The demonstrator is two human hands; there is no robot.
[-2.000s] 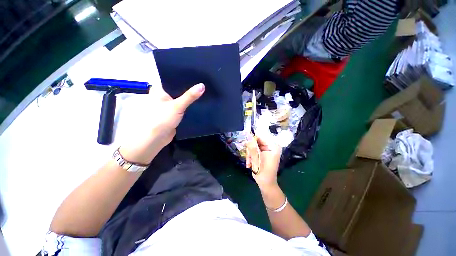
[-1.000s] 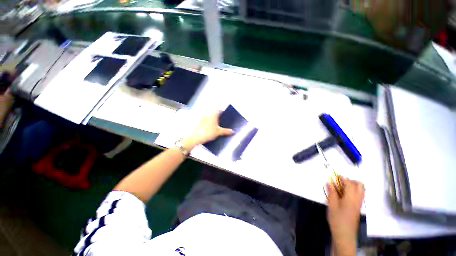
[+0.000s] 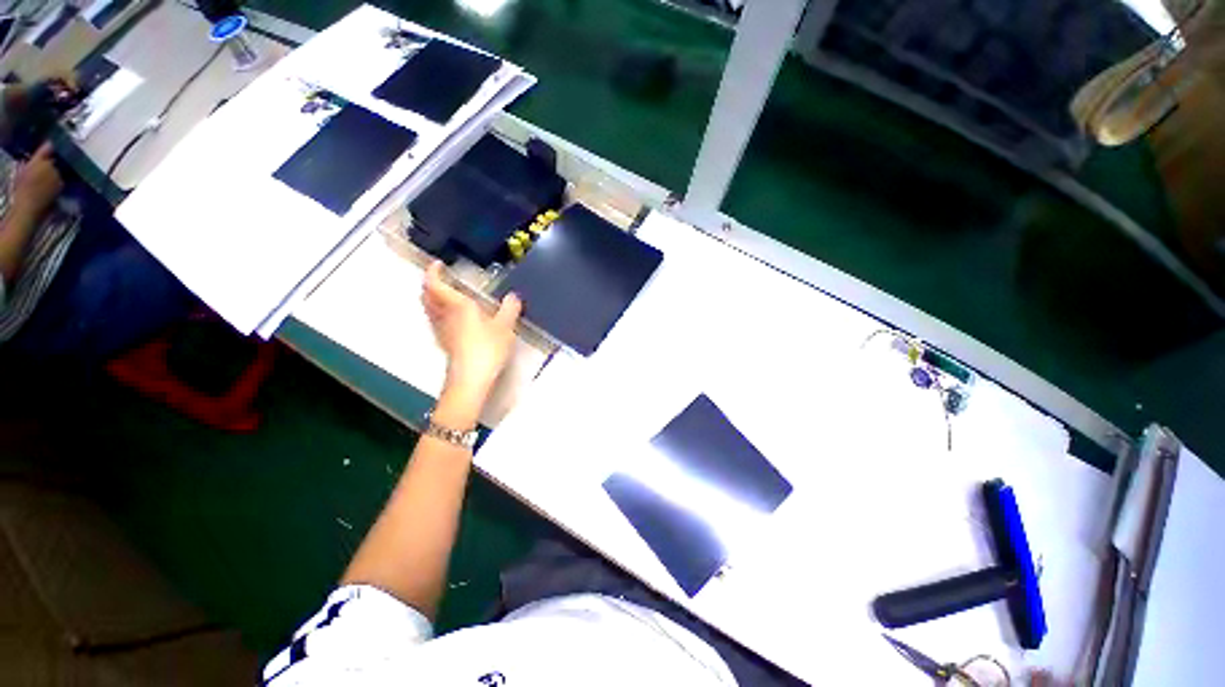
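A glossy black panel (image 3: pixel 721 454) lies on the white card (image 3: pixel 833 443) in front of me, crossed by a bright band that looks like glare. My left hand (image 3: pixel 470 329) is at the near edge of a clear tray (image 3: pixel 537 340), thumb and fingers apart; whether it grips the rim is unclear. The tray holds black panels (image 3: pixel 584 275) with yellow tabs (image 3: pixel 531 235). The blue roller (image 3: pixel 1017 564) lies at the right. Scissors (image 3: pixel 957 668) are at the bottom edge, partly cut off. My right hand is almost wholly outside the picture, with perhaps a sliver near the scissors.
A small circuit board with wires (image 3: pixel 944 365) lies near the card's far edge. Stacked white cards with black panels (image 3: pixel 222 215) are at the left. More white sheets (image 3: pixel 1189 550) stand at the right. A metal post (image 3: pixel 739 121) rises behind. Another person's arm (image 3: pixel 30 201) shows far left.
The view has swung left. My left hand has let go of the black panel, now lying on the card, and moved left to the tray. My right hand has dropped to the picture's edge.
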